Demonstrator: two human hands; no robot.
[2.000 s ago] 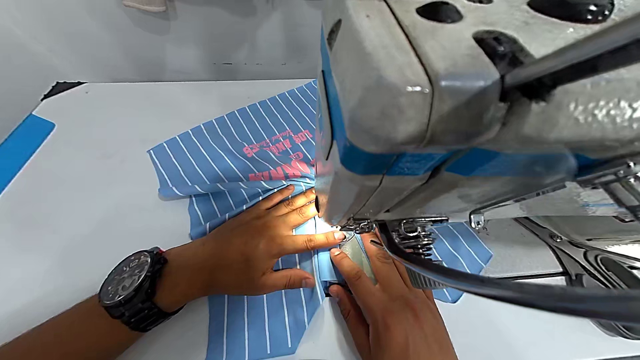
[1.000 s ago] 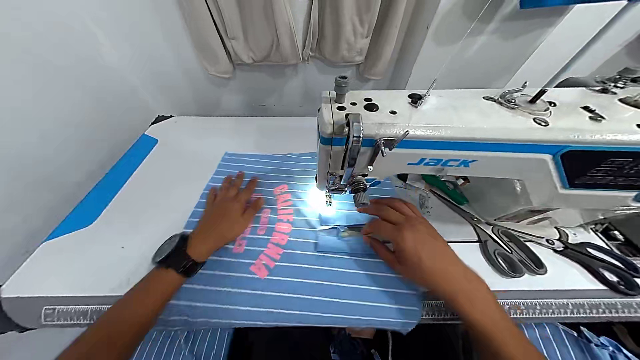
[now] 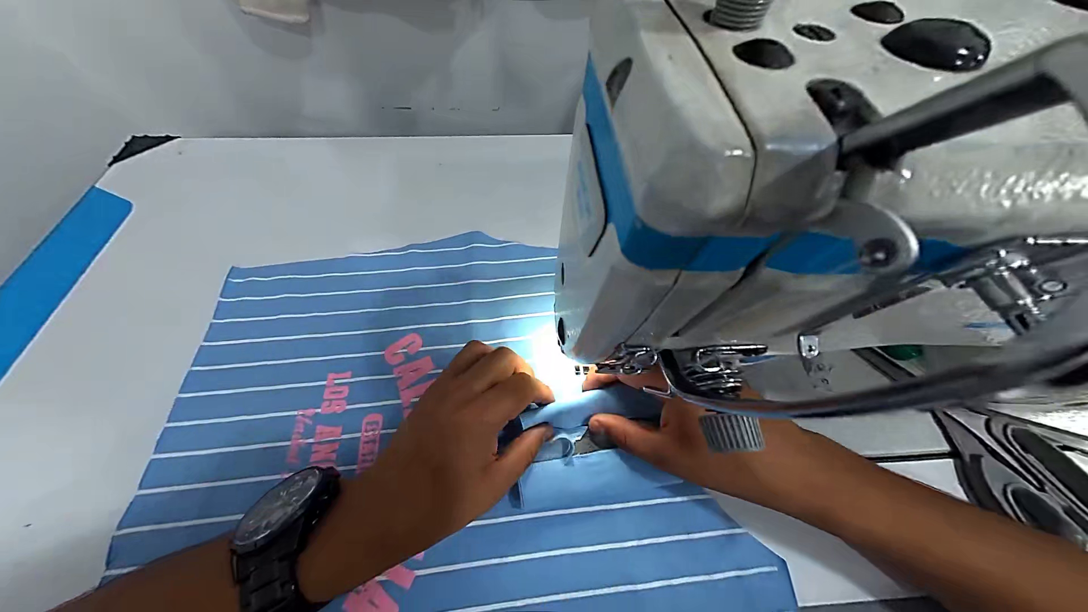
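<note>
Blue striped fabric with pink printed lettering (image 3: 280,340) lies across the sewing table, below the lit needle area of a white and blue sewing machine (image 3: 680,170). My left hand (image 3: 476,425), with a black watch (image 3: 285,518) on its wrist, pinches the left end of a folded blue fabric strip (image 3: 578,412). The thumb and bent fingers of my right hand (image 3: 671,429) grip the strip's right end, partly behind the presser foot parts (image 3: 629,361). Between the thumbs, a small opening with a curled fabric edge shows. Some right fingertips are hidden by the machine and the cloth.
Shiny scissors (image 3: 1020,476) lie at the right edge, beside the machine. A curved bar (image 3: 850,391) crosses in front of my right wrist. The white tabletop (image 3: 357,195) runs back to a grey wall, with a blue strip (image 3: 51,272) along its left side.
My left hand has moved from lying flat on the printed fabric to pinching the folded strip. The view has come much closer to the machine since one second ago.
</note>
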